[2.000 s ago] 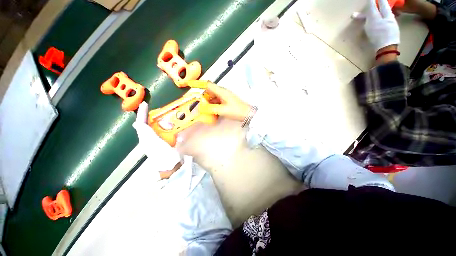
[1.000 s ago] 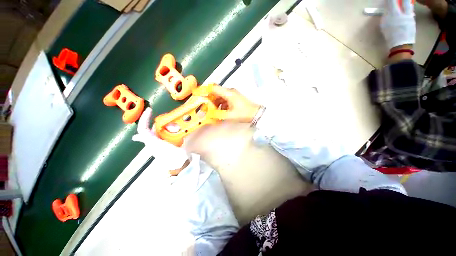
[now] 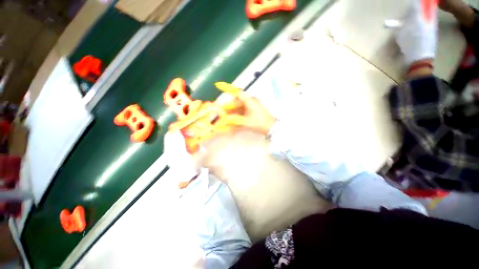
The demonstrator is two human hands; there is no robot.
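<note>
An orange plastic shell [image 3: 202, 126] is held between my two hands above the near edge of the green belt. It is blurred, with openings in its face. My left hand [image 3: 177, 149], in a white glove, grips its left end. My right hand [image 3: 251, 114], with yellow finger cots, grips its right end, one yellow fingertip raised. Part of the shell is hidden behind my fingers. Another orange shell [image 3: 177, 96] lies on the belt just behind the held one, partly overlapped by it in view.
The green belt [image 3: 152, 79] carries more orange shells [image 3: 135, 123], one at lower left [image 3: 73, 219] and one at the top [image 3: 270, 6]. A white board [image 3: 55, 131] and cardboard [image 3: 149, 9] are beyond. A coworker's gloved hand [image 3: 417, 39] and plaid sleeve [image 3: 436, 121] are at right.
The view has shifted, moving the belt scene right and slightly down. Another shell has appeared at the top. My left fingers, spread before, now lie closer against the shell. Both hands still hold it.
</note>
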